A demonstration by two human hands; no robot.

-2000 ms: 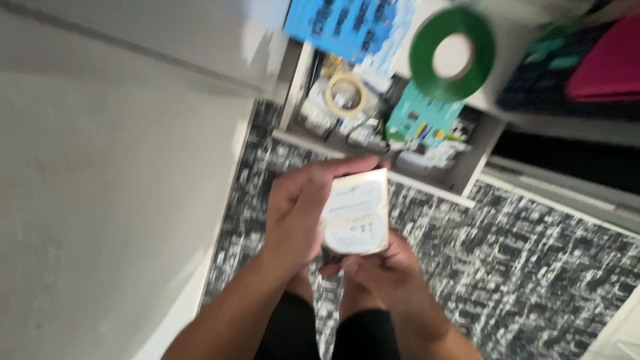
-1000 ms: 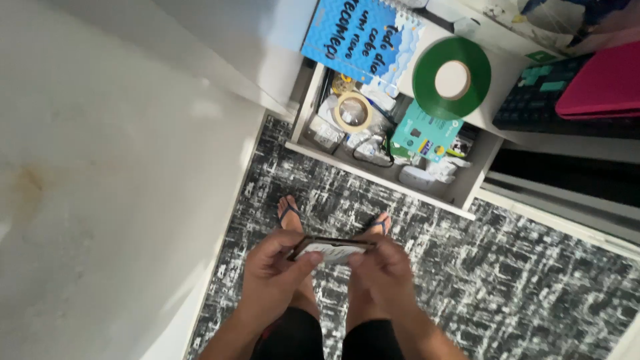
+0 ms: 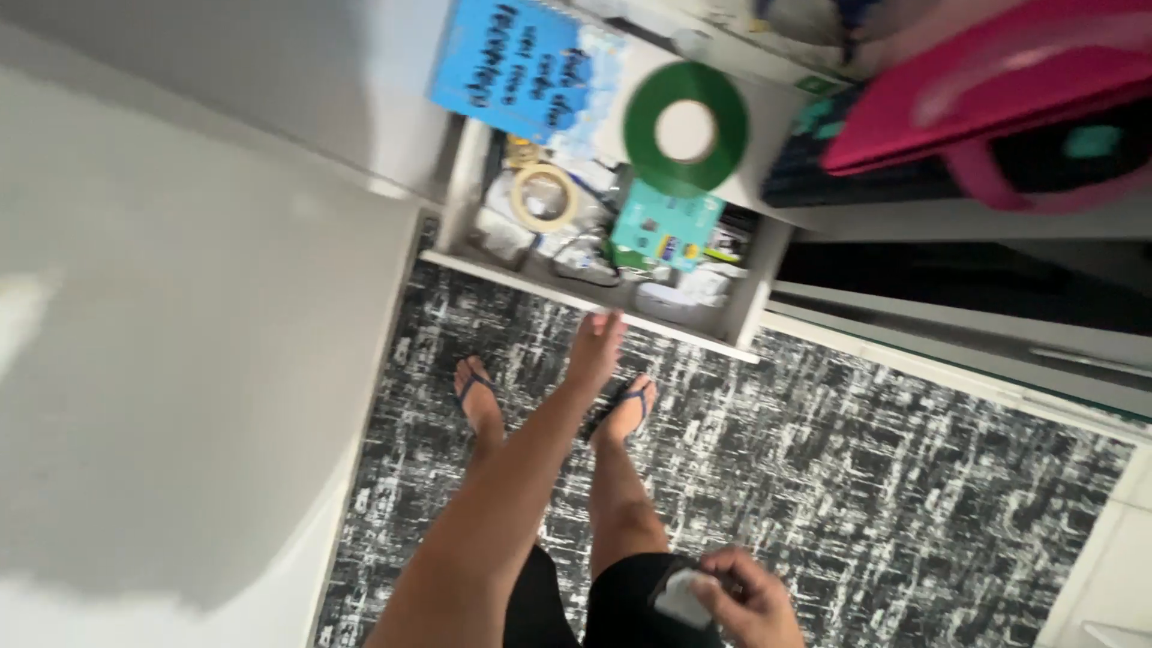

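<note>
My left hand [image 3: 598, 346] reaches forward to the front edge of an open drawer [image 3: 738, 346], its fingers extended and nothing seen in them. Whether it touches the edge is unclear. Low in view, beside my black shorts, my right hand [image 3: 756, 598] grips a flat, squarish object with a whitish face [image 3: 686, 598], perhaps a hard drive; it is blurred. Inside the drawer lie a cream tape roll [image 3: 544, 223], a turquoise card packet [image 3: 666, 220], a dark cable [image 3: 585, 281] and small plastic bags. A large green tape roll [image 3: 731, 130] sits on the surface above.
A blue notebook [image 3: 459, 76] with lettering lies behind the drawer. At the right are a bright pink case [image 3: 972, 81] and an open dark compartment [image 3: 900, 274]. A pale panel [image 3: 198, 360] runs along the left. My sandalled feet [image 3: 630, 409] stand on the patterned floor covering.
Both hands held the flat object together before. My left hand has let go of it and moved forward to the drawer; my right hand has carried it down to the right.
</note>
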